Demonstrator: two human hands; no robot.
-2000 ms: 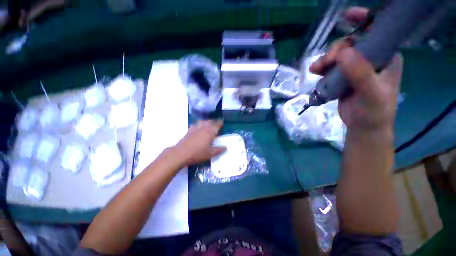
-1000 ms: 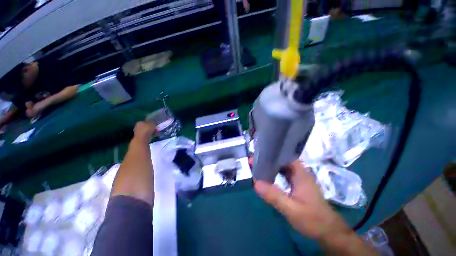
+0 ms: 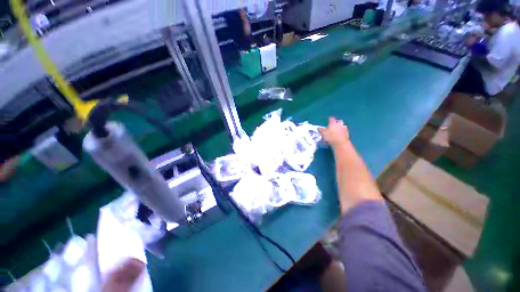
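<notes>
My right hand [image 3: 336, 133] is at the right edge of a heap of bagged white frames [image 3: 273, 149], its fingertips against a clear bag; whether they grip it is unclear. My left hand [image 3: 124, 276] is blurred and low at the left, over the white paper strip [image 3: 117, 242]; its fingers cannot be made out. The grey electric screwdriver [image 3: 134, 171] hangs tilted from a yellow tie [image 3: 48, 63], with no hand on it. It partly covers the silver-grey screw feeder [image 3: 200, 191]. White housings [image 3: 74, 265] with thin tails lie at the lower left.
A black cord [image 3: 251, 222] runs across the green bench [image 3: 365, 97]. A metal post [image 3: 214, 68] rises behind the heap. Cardboard boxes [image 3: 439, 197] stand below the bench at right. A person [image 3: 502, 51] sits at the far right. A dark tray [image 3: 430, 52] lies on the far bench.
The view has swung right. My right hand has let go of the screwdriver and moved to the bagged heap. My left hand has come back from beyond the feeder to the near left.
</notes>
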